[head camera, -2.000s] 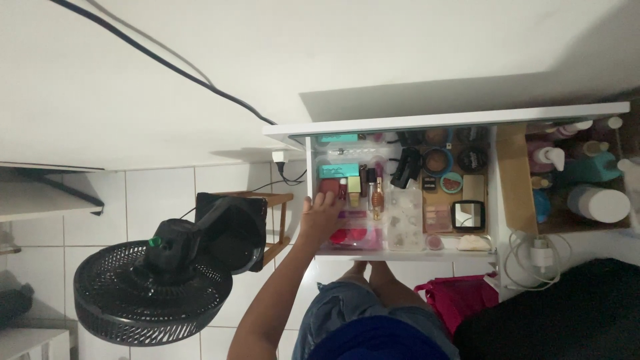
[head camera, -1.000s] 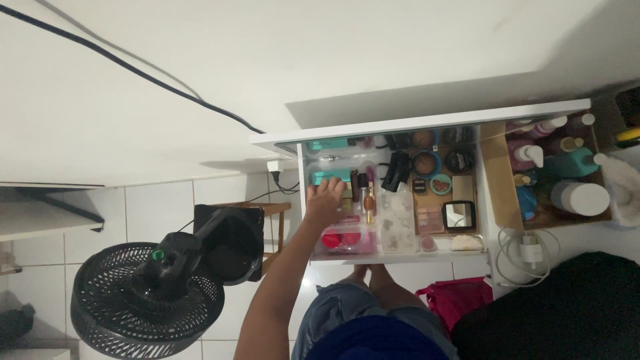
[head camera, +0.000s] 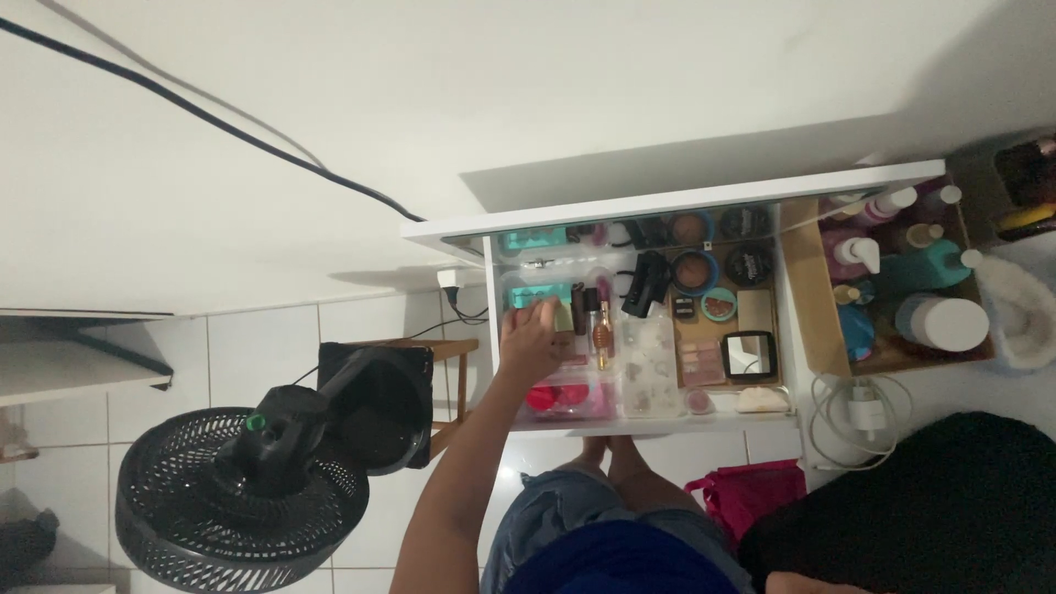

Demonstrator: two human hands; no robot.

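Observation:
My left hand reaches into the left part of the drawer, palm down and fingers bent. Its fingertips are at the lower edge of a teal box and beside a small olive-coloured pack; what lies under the fingers is hidden, so a hold cannot be made out. Right of the hand lie dark cosmetic tubes and an amber-and-gold tube. Below it is a clear pink container with red round things. A sliver of skin shows at the bottom right edge, perhaps my right hand or arm.
Compacts, a black claw clip, a clear organizer and a small square mirror fill the drawer's right side. Beyond stands a cardboard box of bottles. A coiled white charger cable lies nearby. A black fan stands left.
My left hand has moved from beside the lipsticks up to the teal box. A sliver of skin has appeared at the bottom right edge.

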